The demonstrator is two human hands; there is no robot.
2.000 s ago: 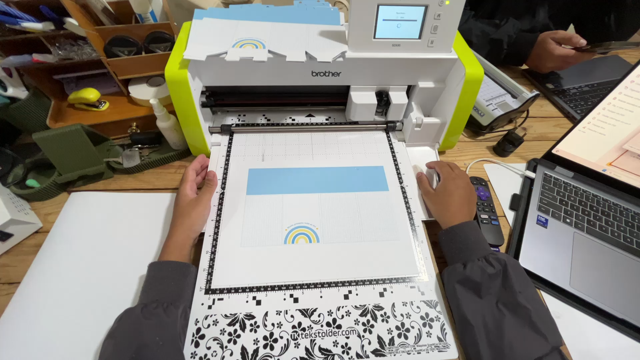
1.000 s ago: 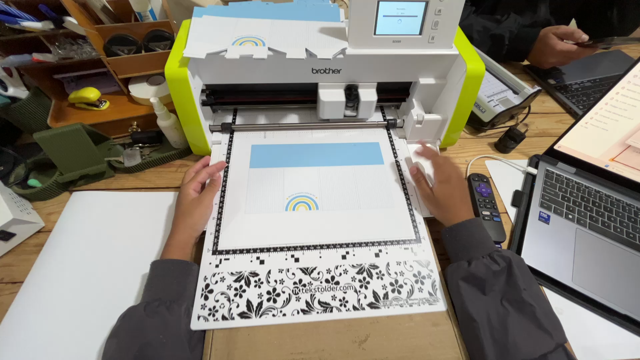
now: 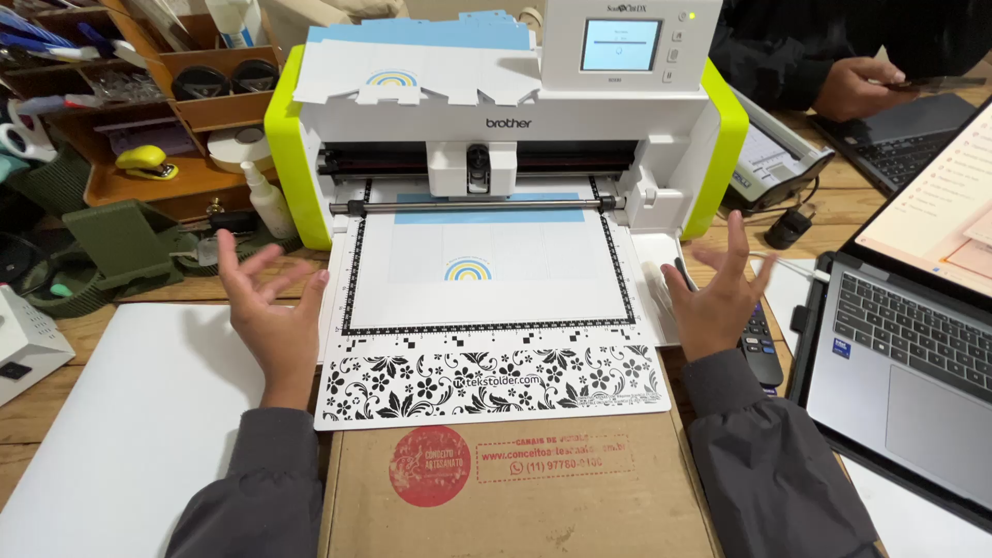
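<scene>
A cutting mat (image 3: pixel 496 337) with a floral border lies partly inside a Brother cutting machine (image 3: pixel 508 124), under its metal roller. On the mat is a printed sheet (image 3: pixel 418 252) with a blue band and a rainbow. The machine's white carriage (image 3: pixel 473 167) stands near the middle of the opening. My left hand (image 3: pixel 273 306) is raised beside the mat's left edge, fingers spread, holding nothing. My right hand (image 3: pixel 717 291), also empty with fingers apart, hovers right of the mat. Cut sheets (image 3: pixel 434 66) with a rainbow and blue parts rest on top of the machine.
A cardboard box (image 3: pixel 542 496) lies under the mat's front. At right are a laptop (image 3: pixel 907 372), a remote control (image 3: pixel 759 349) and a paper trimmer (image 3: pixel 775 155); behind, another person's hand (image 3: pixel 860 85) holds a device. Left stand a green holder (image 3: pixel 116 240), spray bottle (image 3: pixel 267 201) and wooden organizer (image 3: pixel 225 108).
The mat has moved farther into the machine, and the carriage has shifted left from the right side. Both my hands have lifted off beside the mat, their fingers spreading.
</scene>
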